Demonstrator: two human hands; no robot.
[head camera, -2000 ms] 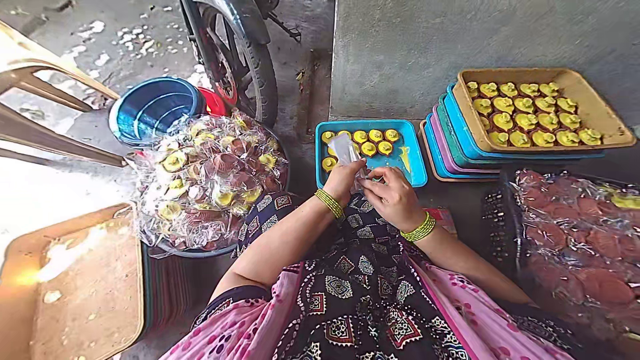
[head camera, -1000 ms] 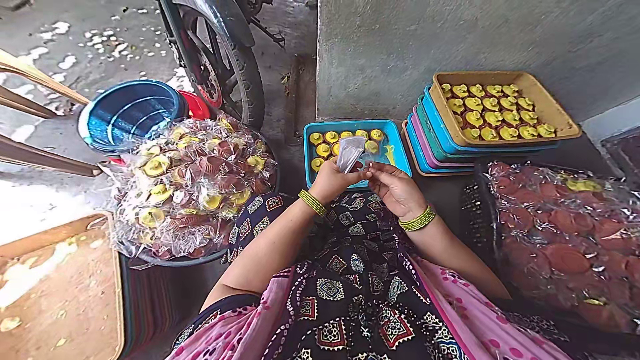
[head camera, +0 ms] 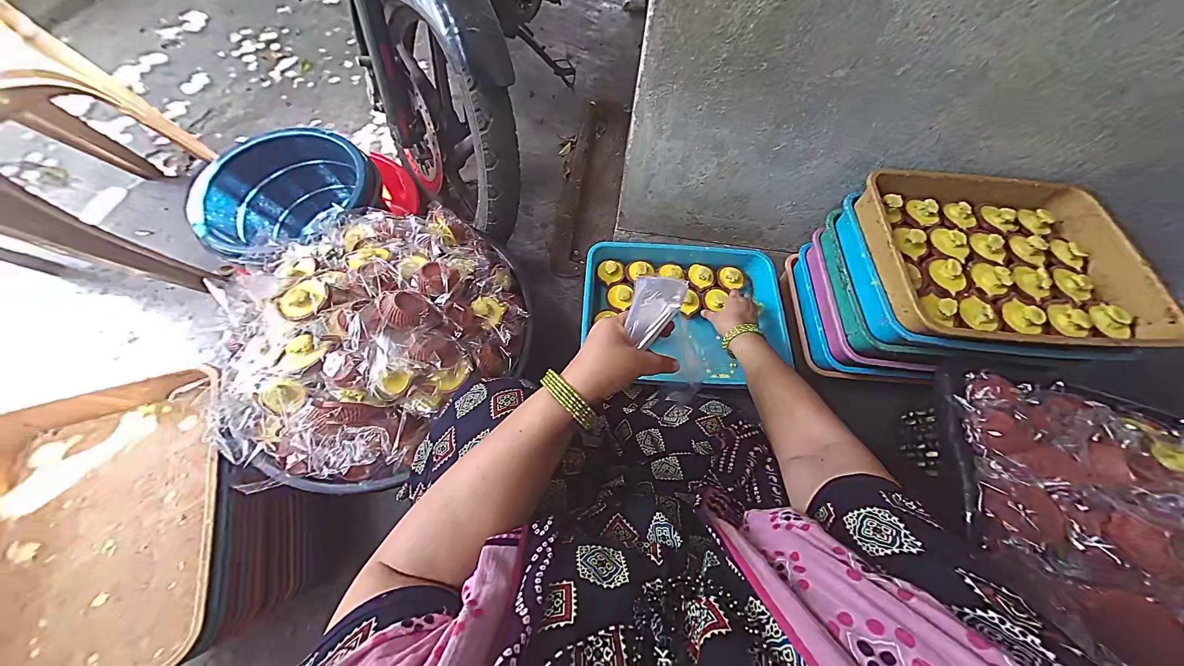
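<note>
My left hand (head camera: 618, 353) holds clear plastic bags (head camera: 655, 307) over the left part of a blue tray (head camera: 780, 310). In that tray stand several small clay pieces with yellow tops (head camera: 701, 276), mostly along its far side. My right hand (head camera: 735, 316) reaches into the tray's right part, its fingertips at one of the yellow-topped pieces; whether they grip it cannot be told. Left of my lap, a wide tub (head camera: 370, 483) is heaped with plastic-wrapped clay pieces (head camera: 402, 310), some with yellow parts.
A tan tray (head camera: 1133, 277) of yellow-topped pieces tops a stack of coloured trays (head camera: 856, 296) at right. Nearer lies a black crate (head camera: 962, 462) of wrapped brown pieces. At left are a tray stack (head camera: 102, 536), blue tub (head camera: 282, 190), chair (head camera: 88, 139) and motorcycle wheel (head camera: 495, 153).
My hands were together at the plastic bags. They are now apart: my right hand has moved forward into the blue tray, while my left hand still holds the bags.
</note>
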